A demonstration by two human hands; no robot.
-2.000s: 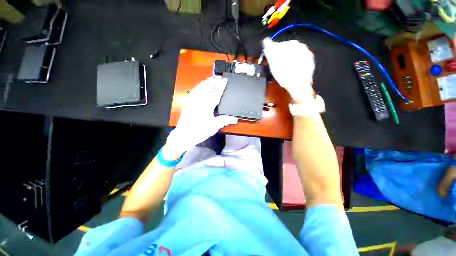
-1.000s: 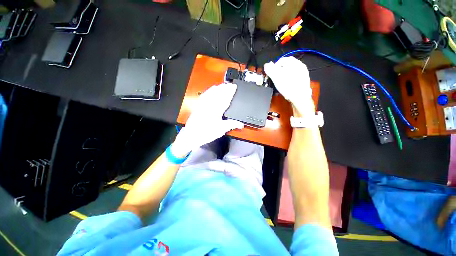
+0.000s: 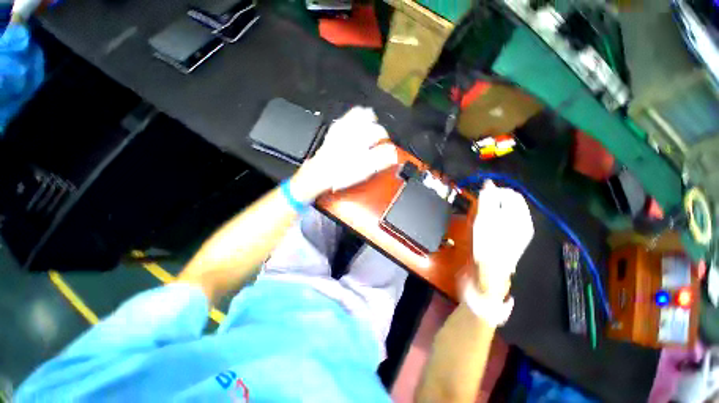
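Note:
A dark square set-top box (image 3: 419, 212) lies on the orange-brown test fixture board (image 3: 355, 206), its far edge against the connector block (image 3: 434, 184). My left hand (image 3: 355, 151), in a white glove, is off the box, over the board's left far corner; whether it holds anything cannot be told. My right hand (image 3: 502, 228), also gloved, is at the board's right edge, fingers curled near the blue cable; its grip cannot be told. Another set-top box (image 3: 287, 128) lies on the bench left of the board.
More boxes (image 3: 186, 38) lie at the far left. The blue cable (image 3: 552, 220) runs to the orange control box (image 3: 642, 293) with blue and red lights. A remote control (image 3: 574, 288) and green pen (image 3: 592, 315) lie beside it. Red, yellow and white plugs (image 3: 494, 146) lie behind the board. Another person's sleeve (image 3: 20, 75) shows upper left.
The view has turned to the right. My left hand has left the box and moved to the board's far left corner. My right hand has moved off the connector area. Lights show on the orange box.

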